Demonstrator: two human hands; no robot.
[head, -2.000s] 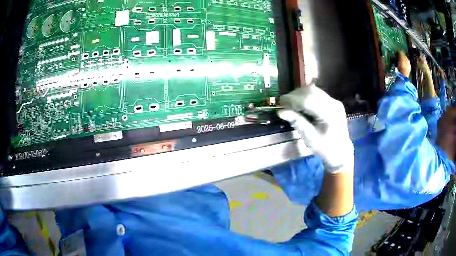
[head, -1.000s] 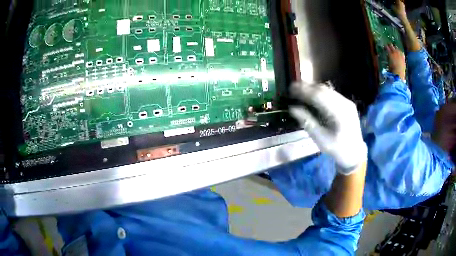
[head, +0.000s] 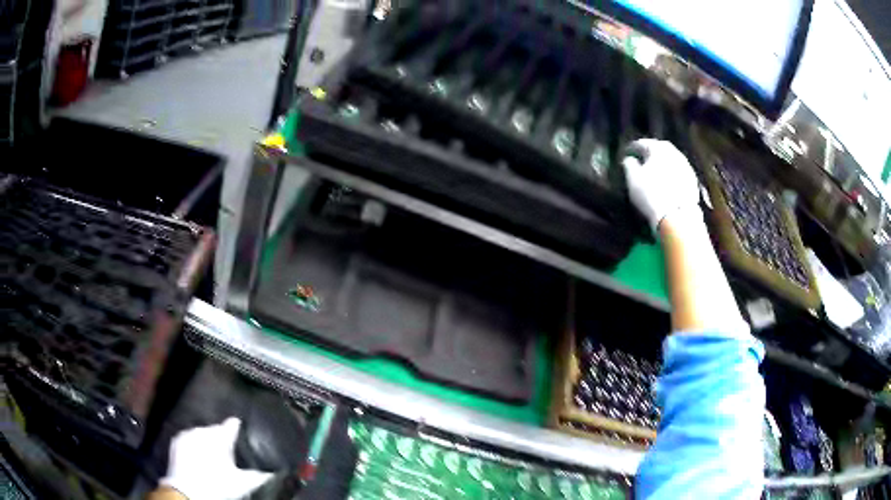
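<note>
My right hand [head: 662, 181], in a white glove, reaches to the right end of a black slotted tray [head: 469, 156] on the upper shelf. Its fingertips are against dark parts, and whether they grip one cannot be told. My left hand [head: 213, 461], gloved and blurred, is low at the left beside a dark rounded shape [head: 269, 430]; whether it holds it is unclear. The green circuit board [head: 440, 474] shows at the bottom edge, behind it the silver rail [head: 391, 395].
A black moulded tray [head: 391, 312] with a small sub-board [head: 305, 296] lies on the lower shelf. Brown boxes of shiny-topped parts stand at lower centre-right [head: 614, 386] and upper right [head: 762, 232]. Dark pallets [head: 88, 293] are at left. A screen [head: 723, 34] hangs above.
The view has swung from the board in its carrier to the shelves. My right hand has left the board's front right corner and is at the upper shelf. My left hand has come into view.
</note>
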